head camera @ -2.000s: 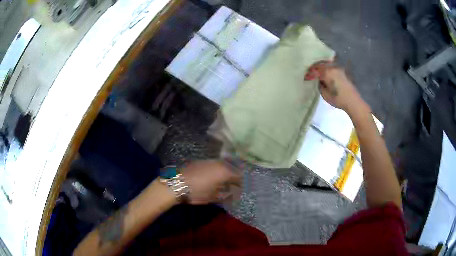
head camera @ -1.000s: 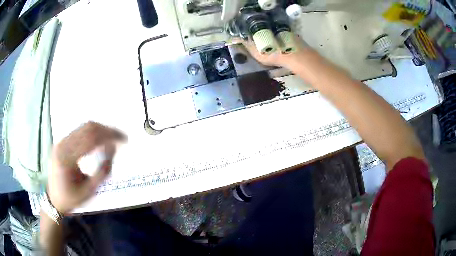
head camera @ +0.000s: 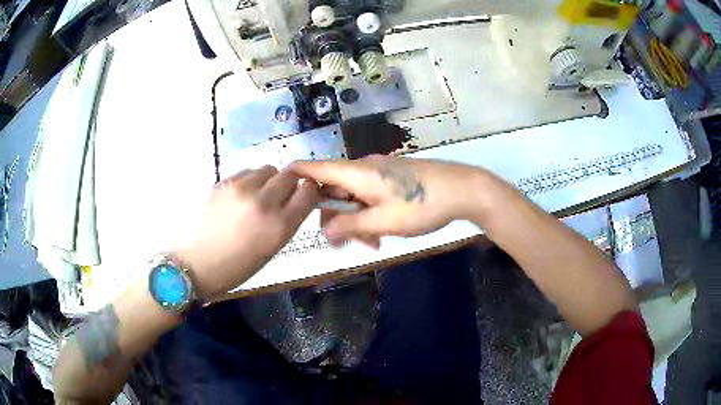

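Note:
My left hand point(head camera: 253, 217), with a blue-faced watch on its wrist, and my right hand point(head camera: 395, 198) meet over the white table in front of the sewing machine point(head camera: 490, 71). Their fingertips touch. A small pale grey object point(head camera: 340, 205) shows at my right hand's fingers; I cannot tell what it is. What my left fingers hold is hidden. The bed cover plate point(head camera: 269, 150) lies behind the hands, beside a dark open gap. The paired cream tension knobs point(head camera: 352, 66) are above it.
Folded pale green panels point(head camera: 67, 166) lie at the table's left edge. A ribbed dial point(head camera: 566, 63) is on the machine's right. A box with coloured items point(head camera: 672, 63) stands at the far right. Pale green cloth point(head camera: 664, 324) and white bundles point(head camera: 624, 229) are low on the right.
The cloth handled low over the floor earlier is out of my hands. My right hand has come from under the tension knobs toward me, and my left hand has moved right to meet it.

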